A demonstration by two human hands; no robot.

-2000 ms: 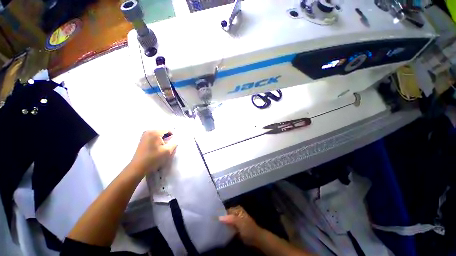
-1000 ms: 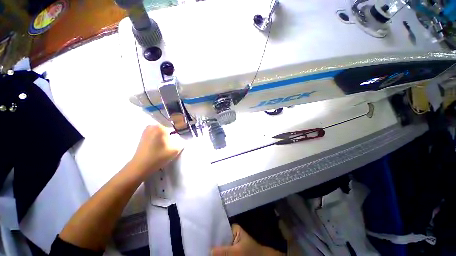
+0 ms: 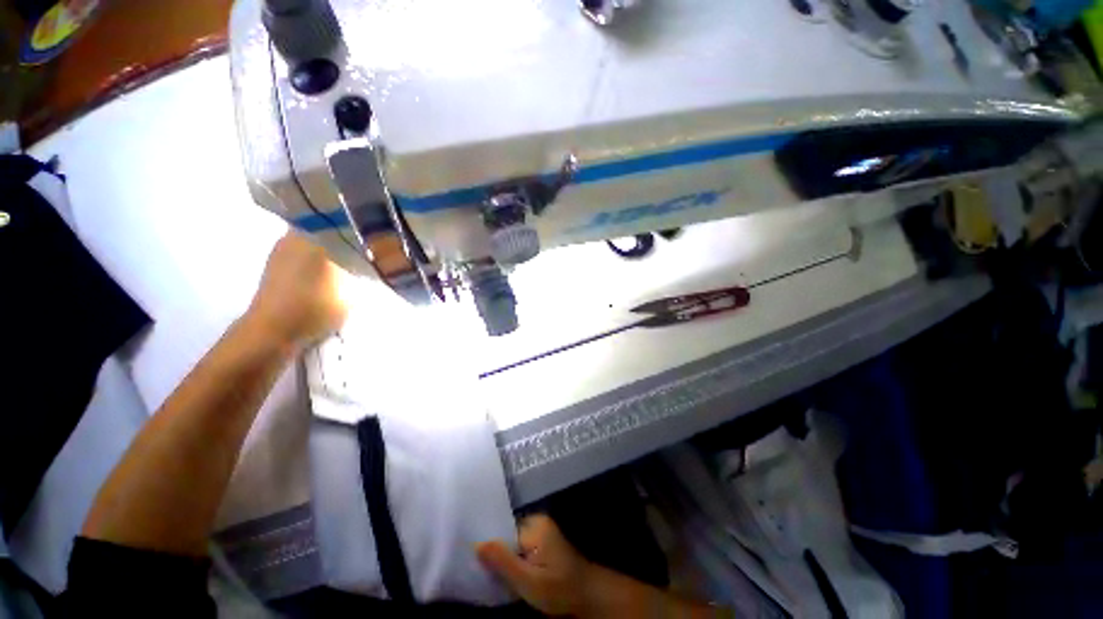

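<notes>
A white cloth piece with a black stripe lies under the sewing machine and hangs over the table's front edge. My left hand is on the cloth's upper left, left of the presser foot; glare hides its fingertips and the needle area. My right hand pinches the cloth's lower right edge below the table edge, thumb on top.
Dark-red snips lie right of the needle across a thin dark rod. Black scissor loops show behind. A black-and-white garment lies at left. White pieces hang below the table at right.
The view has shifted closer to the machine. My left hand has moved left, away from the presser foot. My right hand still holds the cloth's lower edge.
</notes>
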